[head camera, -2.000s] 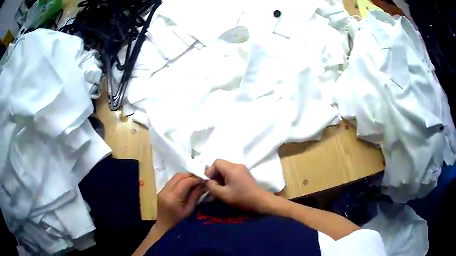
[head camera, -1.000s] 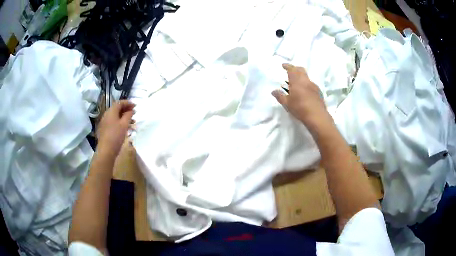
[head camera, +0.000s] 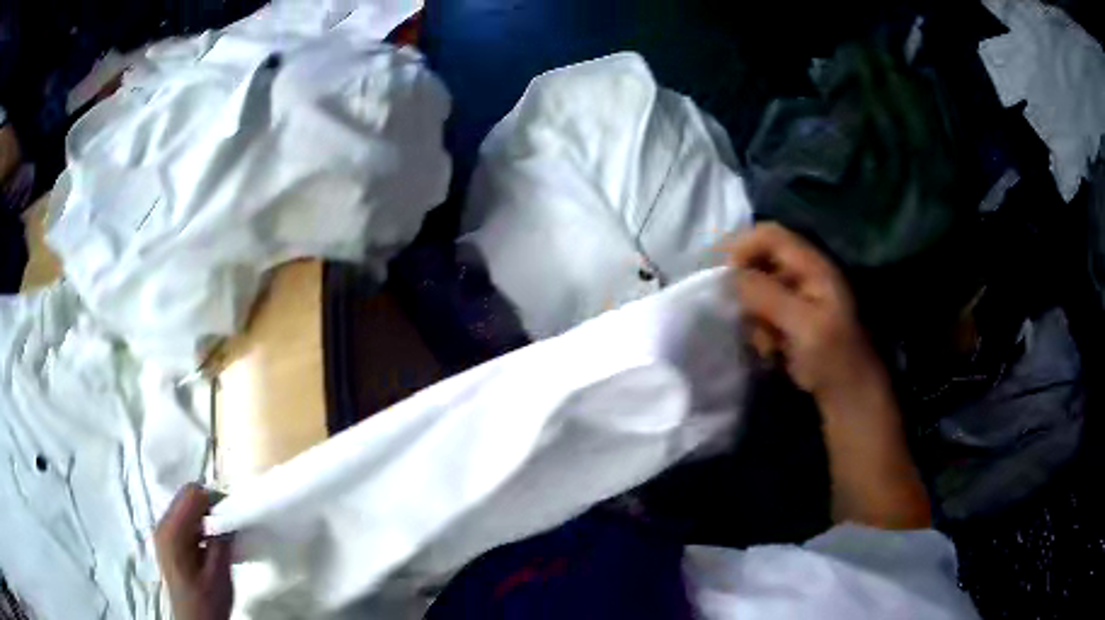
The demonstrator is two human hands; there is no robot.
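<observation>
A white jacket [head camera: 485,436] is stretched between my two hands, slanting from lower left up to the right, above the navy apron [head camera: 570,569]. My left hand [head camera: 198,551], at the lower left, grips one end of it. My right hand [head camera: 794,315] pinches the other end at centre right; its fingers are slightly blurred. I cannot tell which part of the jacket each hand holds. Its lower part is cut off by the bottom edge.
A heap of white jackets [head camera: 255,182] lies on the wooden table [head camera: 273,400] at the upper left. More white cloth [head camera: 61,484] with a dark button lies at the far left. Another white garment [head camera: 606,182] lies beyond the table edge, beside a dark green bundle [head camera: 860,158].
The view has swung to the right, away from the hangers. Both hands, empty-looking a second ago, now hold the jacket raised and stretched off the table.
</observation>
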